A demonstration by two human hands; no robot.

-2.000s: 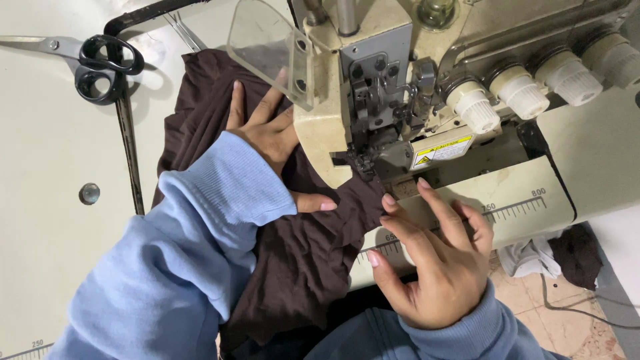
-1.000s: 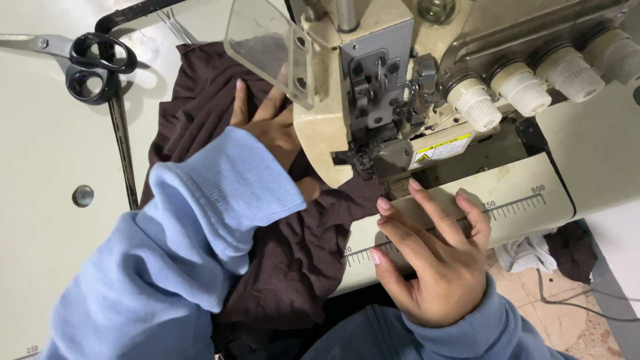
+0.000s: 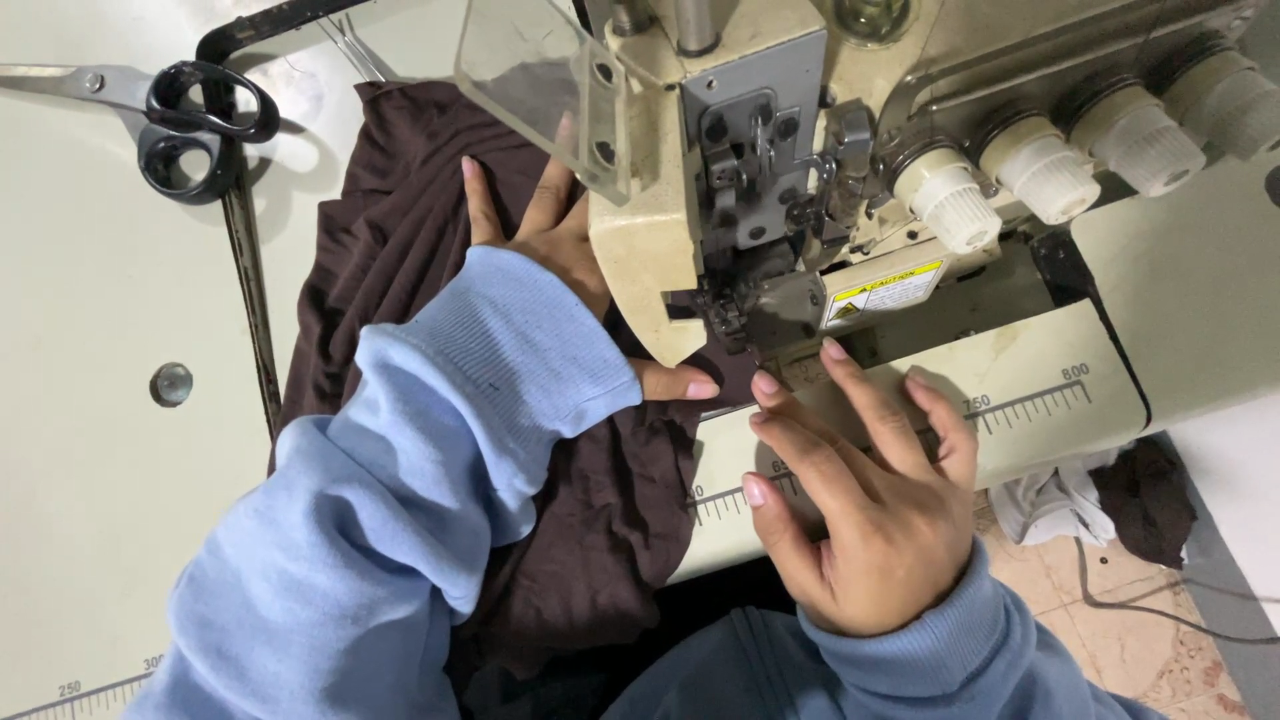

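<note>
Dark brown fabric [image 3: 390, 220] lies in folds left of an overlock sewing machine [image 3: 650, 220], its edge reaching the presser foot area [image 3: 728, 315]. My left hand [image 3: 550, 235] rests flat on the fabric with fingers spread; the thumb points toward the needle area, and part of the hand is hidden behind the machine head and the clear plastic guard [image 3: 530, 90]. My right hand [image 3: 870, 500] holds nothing. Its fingers are apart over the ruler-marked front edge, with the index fingertip close to the fabric's edge at the foot.
Black-handled scissors [image 3: 190, 130] lie at the upper left, near metal tweezers [image 3: 352, 50]. White tension knobs [image 3: 1040, 170] line the machine's right side. A ruler scale [image 3: 1030, 405] marks the front edge. White and dark cloths [image 3: 1060, 500] hang at the lower right, beside a cable.
The brown fabric has shifted relative to the foot, with less of it beside my right fingertips than two seconds ago. My left thumb, mostly covered a second ago, shows fully again. My right hand has barely moved.
</note>
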